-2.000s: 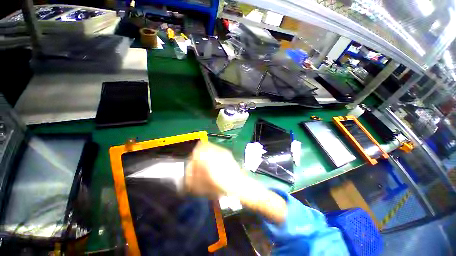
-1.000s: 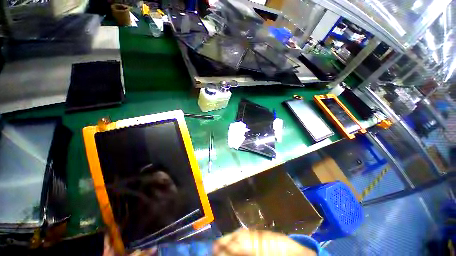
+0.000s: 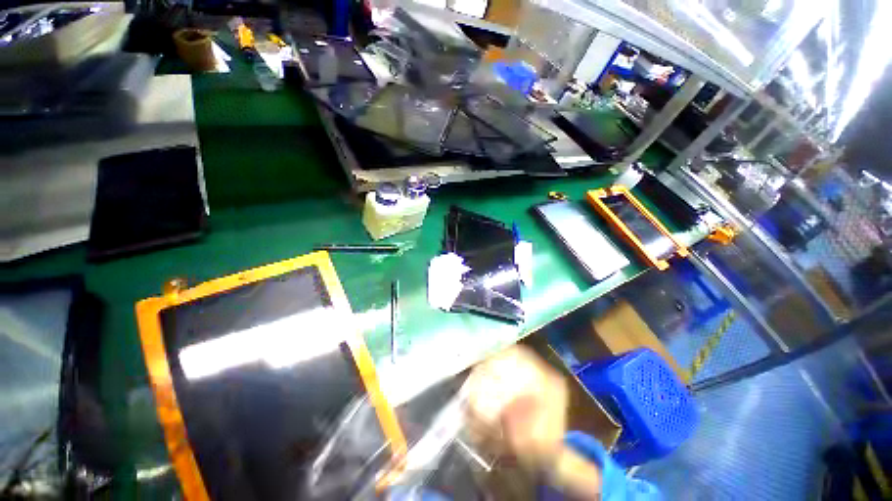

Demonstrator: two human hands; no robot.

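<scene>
The orange jig [image 3: 362, 344] lies on the green bench at lower left, its lower part cut off. The glossy black display panel [image 3: 254, 411] lies inside it and reflects a lamp. My right hand [image 3: 518, 401] is blurred, right of the jig past the bench edge. Its fingers are closed on a clear film [image 3: 430, 440], which trails left to the jig's lower right corner. Whether the film still touches the panel is unclear. My left hand is not in view.
Thin tweezers [image 3: 394, 318] and a dark stick [image 3: 357, 248] lie near solvent bottles [image 3: 394, 213]. White wipes [image 3: 447, 279] lie on a black panel [image 3: 479, 256]. A film-covered stack [image 3: 29, 362] is at left. A brown box [image 3: 592, 416] and blue stool [image 3: 641, 406] stand below the bench edge.
My right hand moved from over the panel down to the frame's bottom edge, then up to the jig's right. The clear film now stretches from it. The view has shifted.
</scene>
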